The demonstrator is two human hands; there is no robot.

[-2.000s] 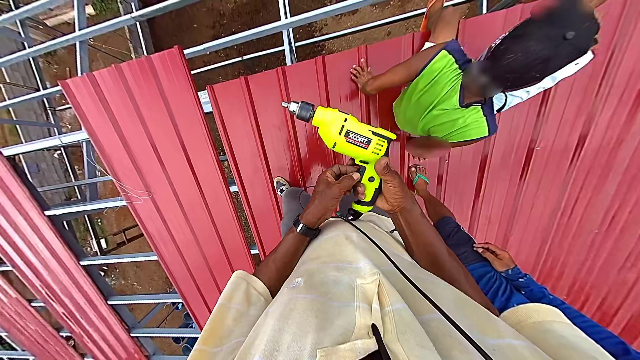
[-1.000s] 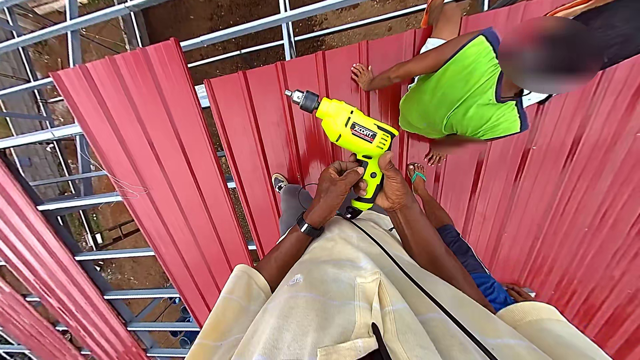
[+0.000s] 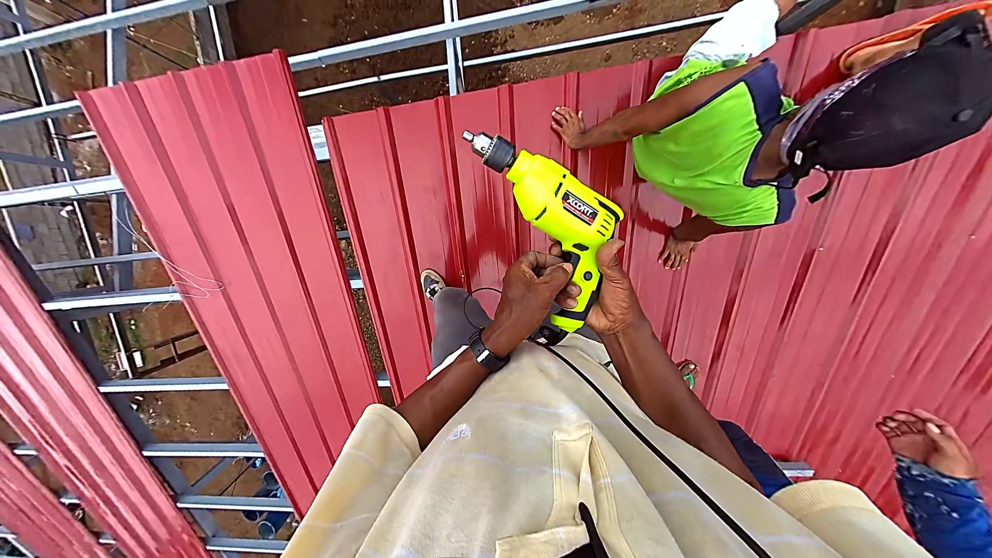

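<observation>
A yellow-green corded power drill (image 3: 570, 209) points up and left in front of my torso, a short metal bit in its chuck. My right hand (image 3: 614, 294) is wrapped around its grip from the right. My left hand (image 3: 535, 291), with a black band at the wrist, touches the grip near the trigger, fingers curled; whether it grips the drill or something small is unclear. The black cord (image 3: 643, 438) runs from near the handle's base down over my beige shirt. Beneath the drill lie red corrugated metal roofing sheets (image 3: 480, 194).
A co-worker in a green shirt (image 3: 697, 147) leans on the sheets at the upper right, palms down. Another person's hand (image 3: 928, 443) shows at the lower right. A separate red sheet (image 3: 225, 232) lies across steel purlins (image 3: 147, 298) at left, with gaps showing ground far below.
The green-shirted co-worker's head and torso have shifted, and a dark cap now shows. The other person's hand at lower right is now raised with fingers curled. My hands keep about the same hold.
</observation>
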